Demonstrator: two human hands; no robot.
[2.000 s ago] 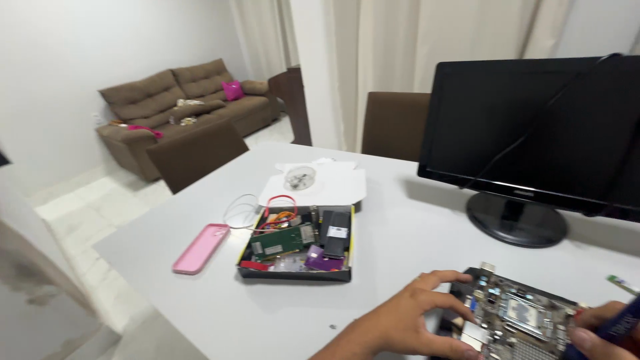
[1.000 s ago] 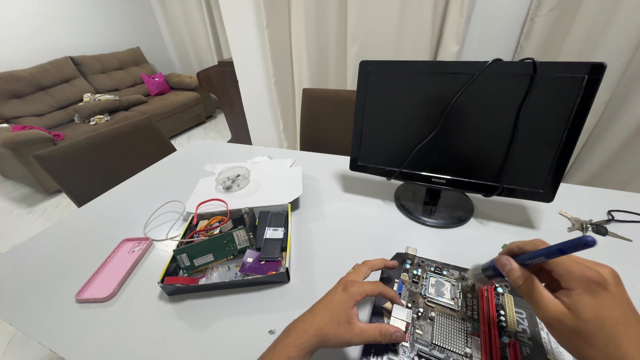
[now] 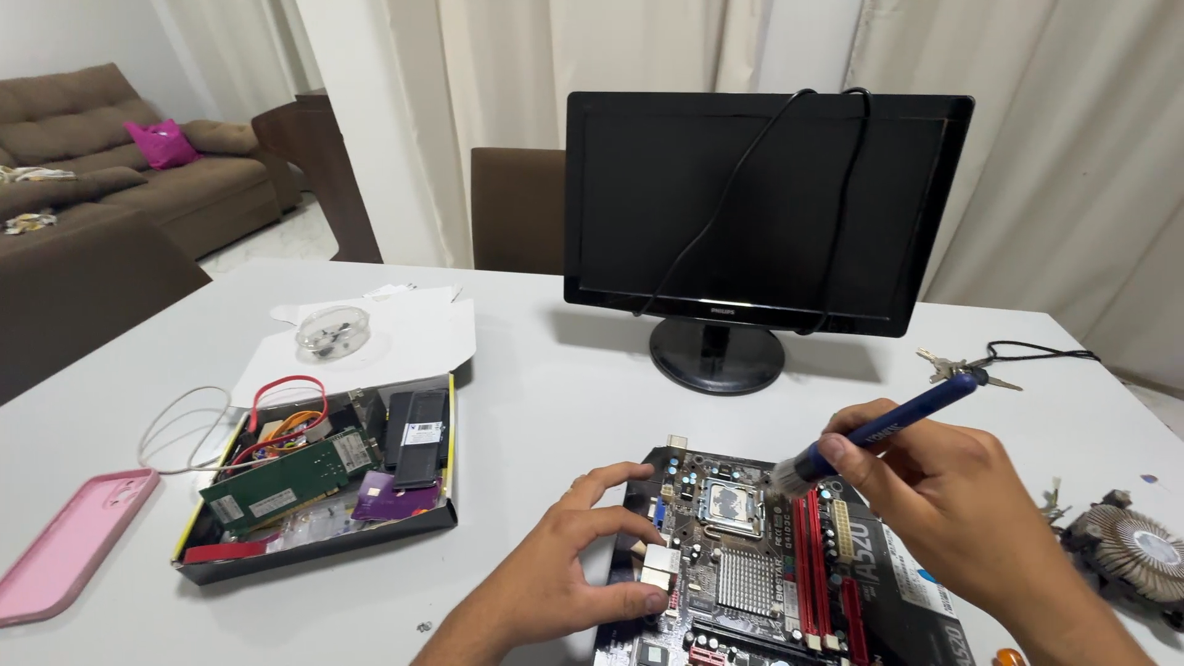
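Observation:
A computer motherboard lies on a black printed box. My left hand rests at its left edge, thumb and fingers about the port connectors. In my right hand is a blue-handled brush, held aslant, its bristles over the board between the CPU socket and the red memory slots. Grey paste-like residue shows on the processor in the socket. Left of the slots sits a silver heatsink.
A black monitor stands behind the board. At left are an open box of cards and cables, a pink phone case and a clear round dish. Keys and a CPU cooler are at right.
The view has swung to the right, bringing the keys and CPU cooler into sight. My right hand has brought the brush over the motherboard; my left hand remains at the board's left edge.

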